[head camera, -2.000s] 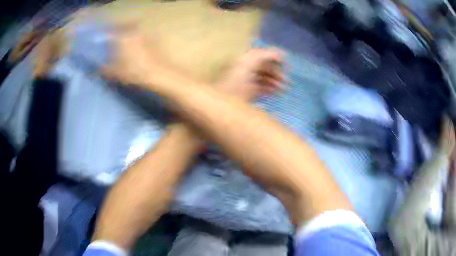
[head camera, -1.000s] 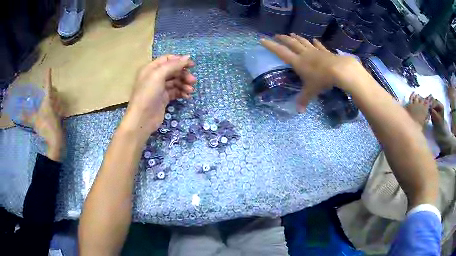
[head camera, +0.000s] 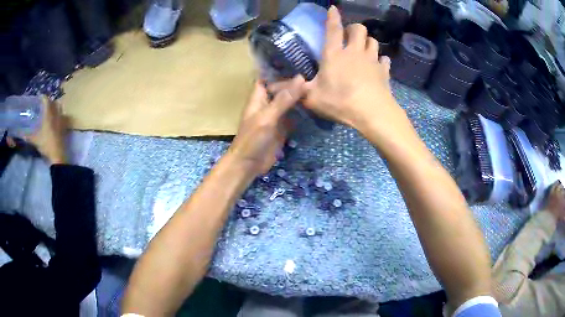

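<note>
A closed housing unit (head camera: 291, 49), black ribbed shell with a milky blue-white half, is held raised and tilted at the upper middle. My right hand (head camera: 350, 77) grips it from the right, thumb low and fingers spread up over the milky half. My left hand (head camera: 266, 121) is at its lower edge, fingers half curled; whether it grips the unit is hard to tell. Small round fittings (head camera: 325, 186) with pale centres lie in a loose pile on the bubble wrap below my hands, with a shiny metal clip (head camera: 277, 194) among them.
Brown paper (head camera: 161, 93) lies at back left, with two milky-and-black units (head camera: 162, 21) at its far edge. Black ribbed shells (head camera: 455, 71) stand at back right. More units (head camera: 486, 158) stand at right. A person's hand (head camera: 52, 133) holds a clear piece at left; another person's sleeve (head camera: 526, 247) is at right.
My right hand has moved left and now holds a unit up near my left hand, which has moved right. The view has shifted left. Units now stand upright at the right.
</note>
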